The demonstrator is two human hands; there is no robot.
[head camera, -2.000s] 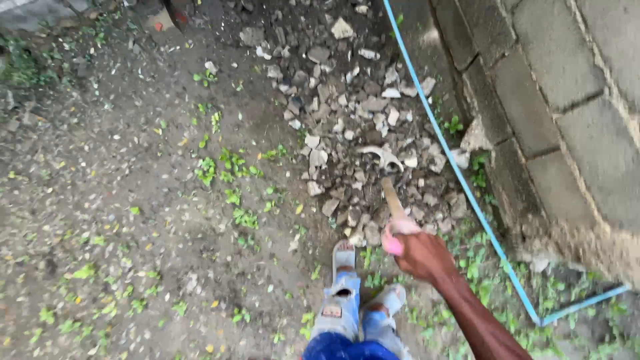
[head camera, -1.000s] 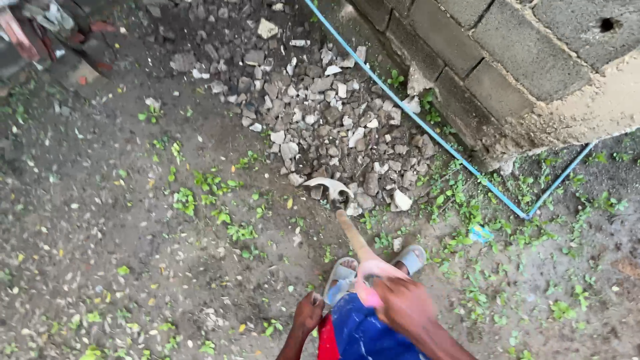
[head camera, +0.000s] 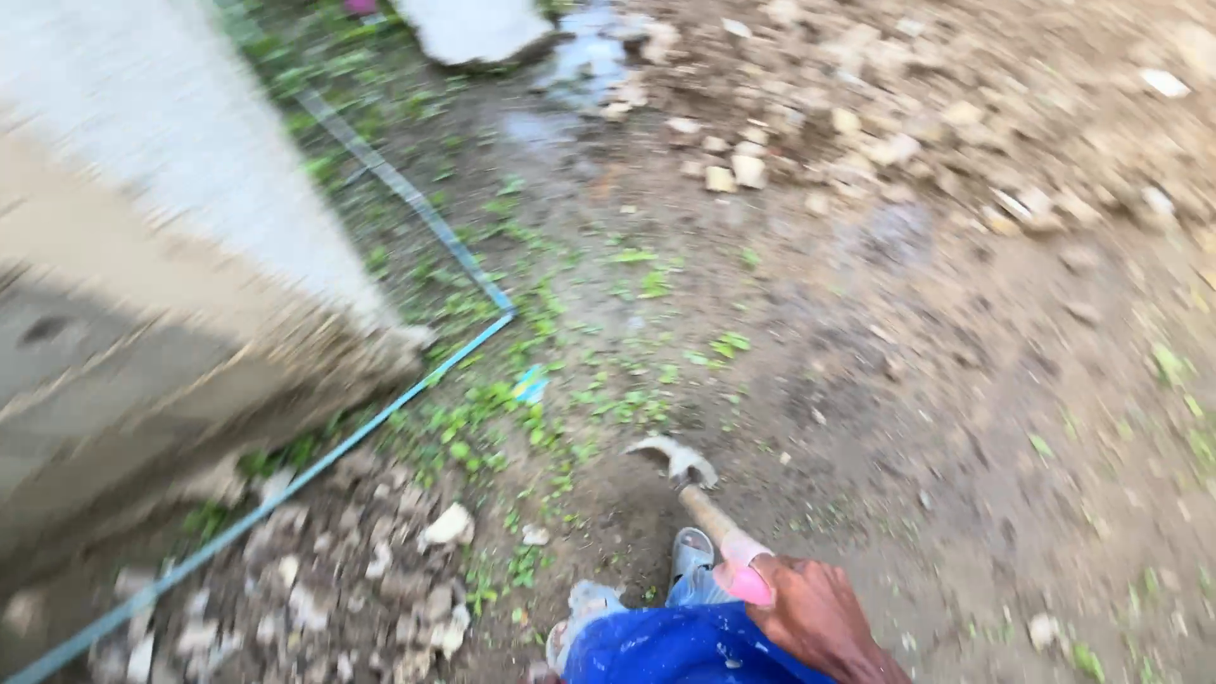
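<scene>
My right hand [head camera: 819, 608] is closed around the pink-wrapped end of a wooden handle. The handle belongs to a hammer-like tool [head camera: 701, 494] with a curved, pale, worn metal head, held in front of my feet over bare soil. At the bottom edge only a small blurred part of my left hand [head camera: 543, 674] shows beside my ripped jeans; its fingers are hidden. My blue top [head camera: 684, 646] covers the lower middle, with one grey sandal [head camera: 693, 553] showing above it.
A concrete block wall [head camera: 190, 351] rises at the left, its corner pointing toward the middle. A thin blue pipe [head camera: 380, 418] bends around that corner. Broken rubble [head camera: 361, 579] lies at the lower left, more rubble [head camera: 855, 142] at the upper right. Low weeds grow between them.
The view has swung round past the wall corner, with the rubble heap now at the lower left. My right hand still holds the tool. My left hand, plainly seen a second ago, is mostly out of frame.
</scene>
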